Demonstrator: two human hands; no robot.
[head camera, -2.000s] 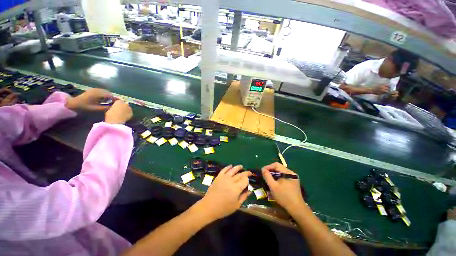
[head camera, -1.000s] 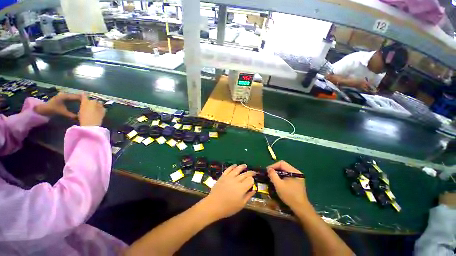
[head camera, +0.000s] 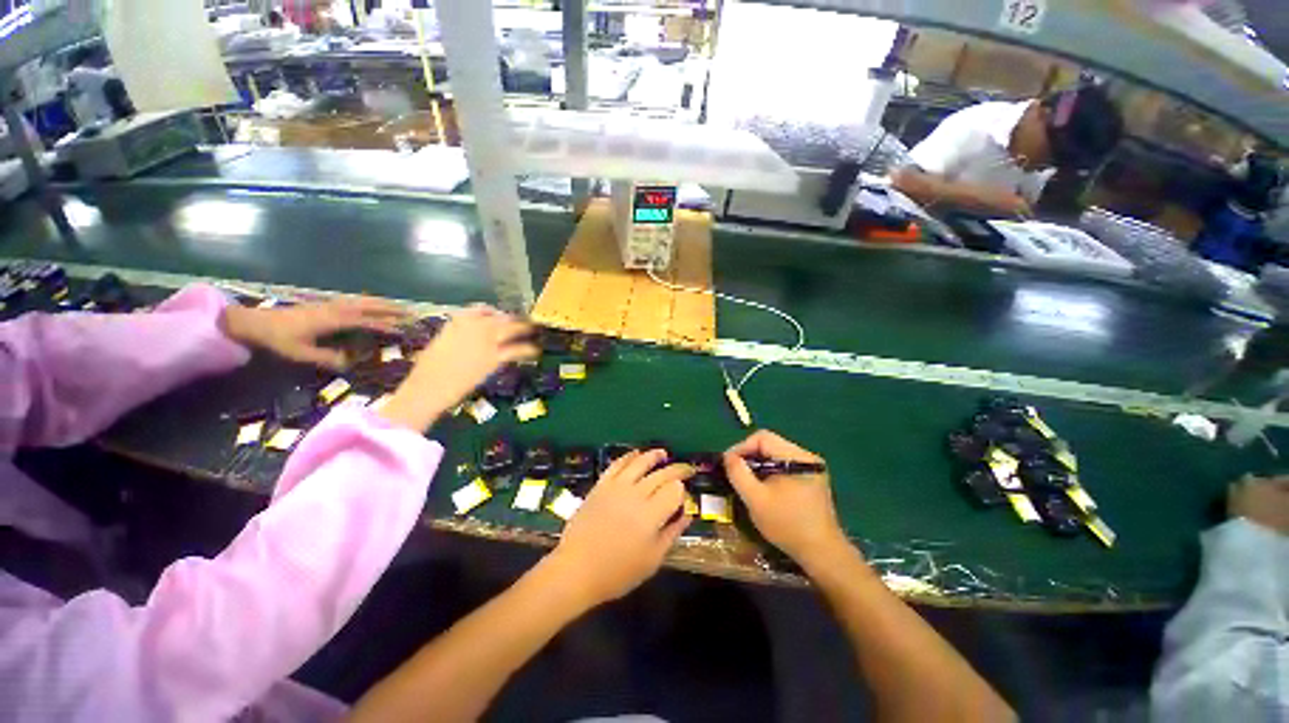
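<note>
A row of black watch units (head camera: 539, 459) with white, yellow-edged batteries (head camera: 471, 494) lies on the green bench near its front edge. My left hand (head camera: 622, 520) rests over the row, its fingertips on a unit; whether it grips one is hidden. My right hand (head camera: 785, 497) holds a dark pen tool (head camera: 787, 466), lying nearly level and pointing left, beside the unit at the row's right end (head camera: 705, 472). The light-handled pen tool (head camera: 738, 405) lies on the bench behind my right hand.
A power supply (head camera: 646, 226) stands on a tan board (head camera: 594, 290), its white cable (head camera: 775, 314) curving to the light pen. More units (head camera: 1021, 466) lie clustered at right. Neighbour's pink sleeves (head camera: 304, 530) reach over units at left. A grey-blue sleeve (head camera: 1227, 622) shows at right; plastic scraps (head camera: 912, 582) line the front edge.
The neighbour's hands have moved right, over the units behind my row. My hands stay at the row, a little further left in view as the camera view has shifted.
</note>
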